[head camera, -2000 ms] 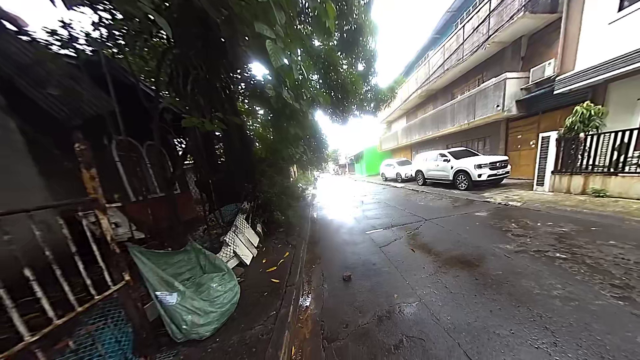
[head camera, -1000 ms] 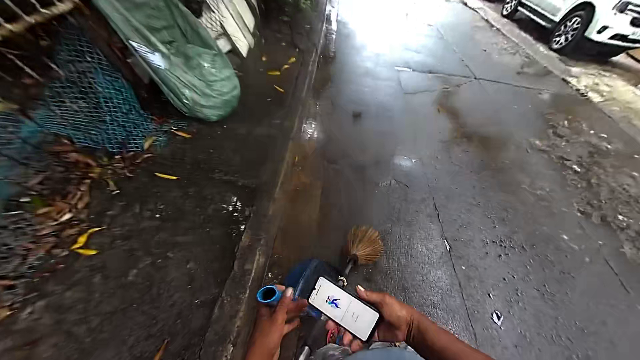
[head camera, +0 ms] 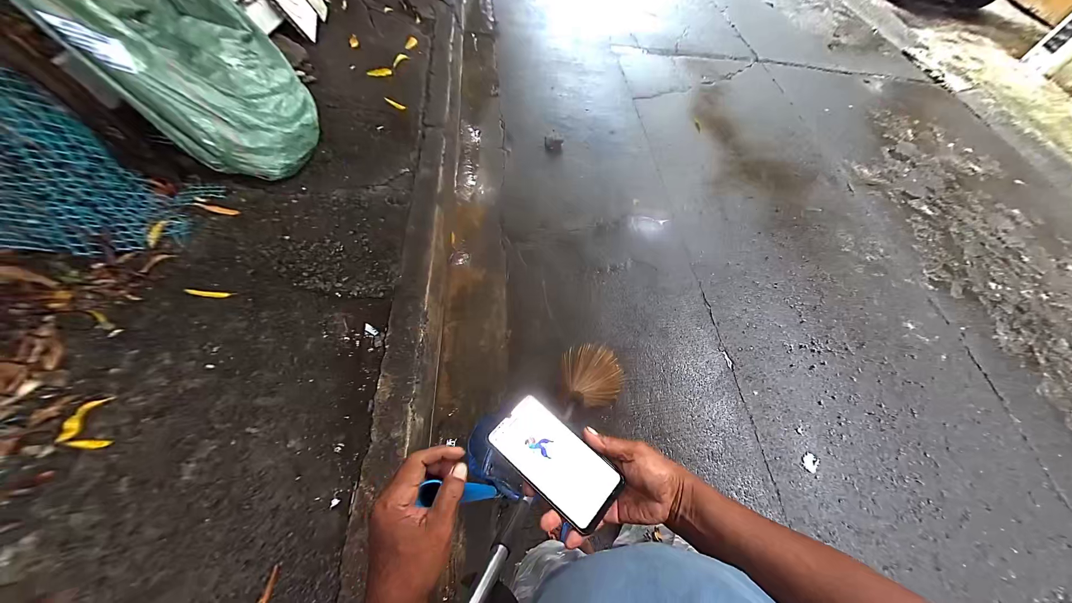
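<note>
My right hand [head camera: 641,481] holds a smartphone [head camera: 557,465] with its lit screen facing up. To its left, my left hand [head camera: 423,502] is raised with the thumb and index fingertips close together, overlapping a blue plastic handle or tube [head camera: 469,492]; whether it grips this is unclear. Behind the phone is a blue object [head camera: 486,452], mostly hidden. A stick broom's fanned bristles [head camera: 592,375] show just beyond the phone. Below the hands runs a metal pole [head camera: 494,565], beside clear plastic [head camera: 540,561].
A concrete curb [head camera: 419,276] runs along the wet road [head camera: 620,276]. On the left lie a green sack [head camera: 226,92], blue netting [head camera: 67,167] and fallen leaves [head camera: 84,423]. A small dark lump [head camera: 554,142] sits on the road ahead.
The hands and phone, out of view two seconds ago, are in view now. My left hand has lifted, its thumb and index finger now near each other. The view has tilted down.
</note>
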